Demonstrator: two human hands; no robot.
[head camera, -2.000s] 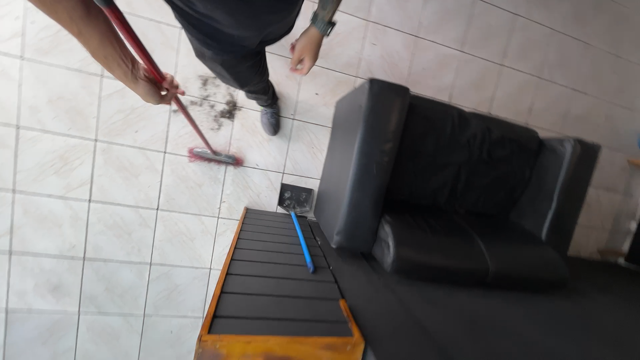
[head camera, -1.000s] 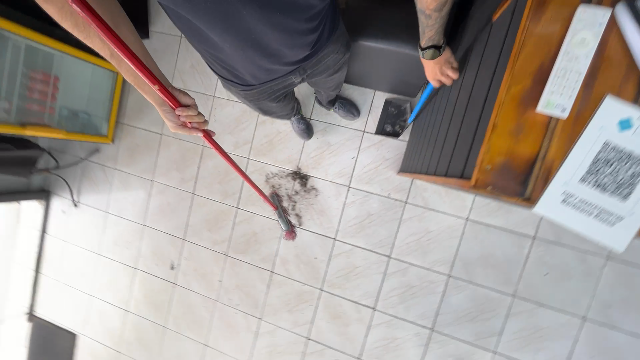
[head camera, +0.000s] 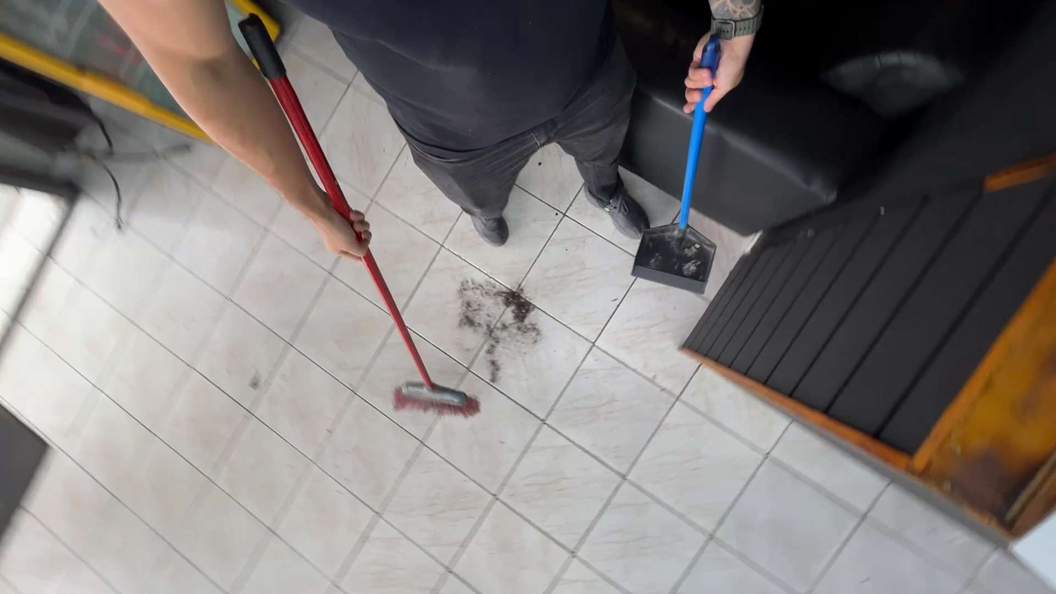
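My right hand (head camera: 345, 234), on the image's left, grips the red handle of a broom (head camera: 379, 285) partway down; the grey head with red bristles (head camera: 436, 399) is at or just above the tiles, below and left of a patch of dark loose debris (head camera: 503, 318). My left hand (head camera: 714, 76), with a watch on its wrist, is closed around the blue handle of a black dustpan (head camera: 675, 257). Some debris lies in the pan, which is beside my shoe, right of the patch. Whether the pan touches the floor I cannot tell.
A black couch (head camera: 726, 157) stands behind the dustpan. Right of it is a slatted black counter (head camera: 825, 322) with wooden edging. A yellow-framed glass case (head camera: 107, 91) and a dark cable (head camera: 115, 194) are at upper left. Light floor tiles (head camera: 577, 470) extend below.
The broom head has moved off the debris patch, where it was one second ago, and is now apart from it. The dustpan is now farther from the counter. The view has shifted and turned.
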